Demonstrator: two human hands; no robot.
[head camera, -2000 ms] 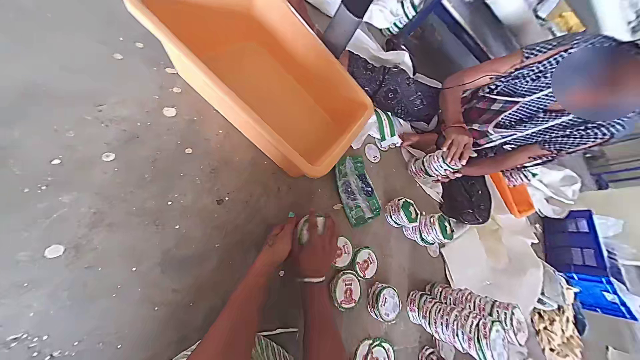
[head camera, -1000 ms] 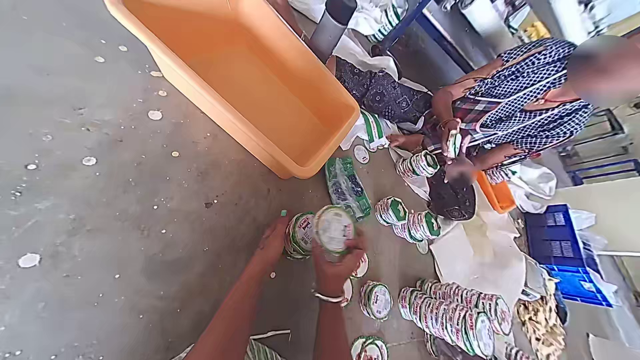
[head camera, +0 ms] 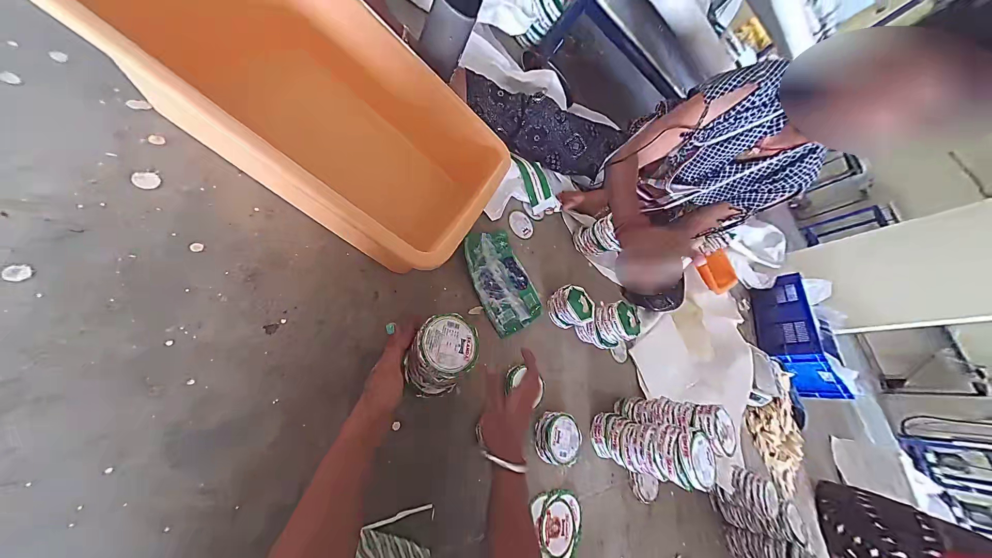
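My left hand [head camera: 390, 368] rests against the side of a stack of round printed packets [head camera: 442, 353] on the floor, its fingers partly hidden behind the stack. To the right, my right hand [head camera: 508, 407], with a pale bangle at the wrist, is at a round green-rimmed packet [head camera: 525, 385]; its fingers partly cover the packet, and the grip is unclear. A short stack [head camera: 558, 438] stands just right of that hand, and flat round packets [head camera: 558, 523] lie below it. A green plastic packet [head camera: 502, 283] lies above my hands.
A large orange tub [head camera: 310, 116] stands at the upper left. Across from me sits a person in a checked garment [head camera: 721, 155], near small packet stacks [head camera: 597, 314]. Long packet rows [head camera: 659, 446] lie on the right, beside a pale sheet [head camera: 690, 356] and blue crates [head camera: 798, 333].
A second ago my right hand held a round packet beside the stack at my left hand. Now it is lower and farther right, and the stack looks taller.
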